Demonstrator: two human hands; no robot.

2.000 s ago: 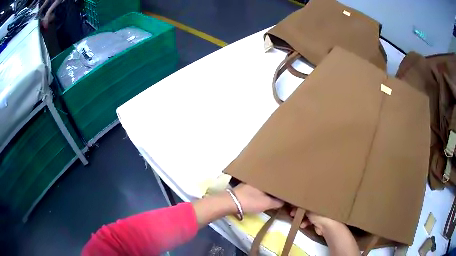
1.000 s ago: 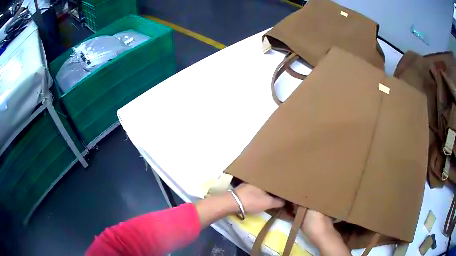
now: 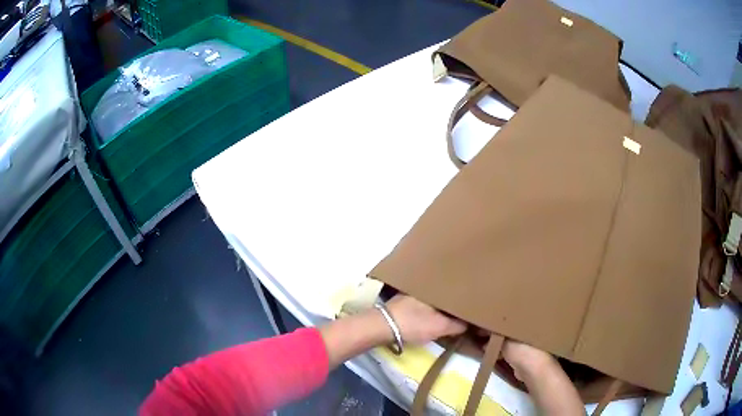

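A large brown tote bag [image 3: 521,227] lies flat on the table with its opening toward me and a small pale label near its far edge. Its brown handles [image 3: 485,375] hang from the opening over the near table edge. My left hand [image 3: 423,318], with a silver bracelet at the wrist, is at the left part of the opening, its fingertips hidden under the bag's edge. My right hand [image 3: 529,366] reaches into the opening right of the handles, its fingers hidden inside. What either hand holds cannot be seen.
A second brown bag [image 3: 537,49] lies beyond on the white table [image 3: 325,179]. A brown heap of bags [image 3: 712,162] is at the right. Small beige pieces [image 3: 699,360] lie at lower right. A yellow sheet [image 3: 439,378] is at the near edge. A green crate [image 3: 195,122] stands at left.
My right hand's fingers, partly visible by the handle before, have gone under the bag's edge. My left hand has stayed in about the same place.
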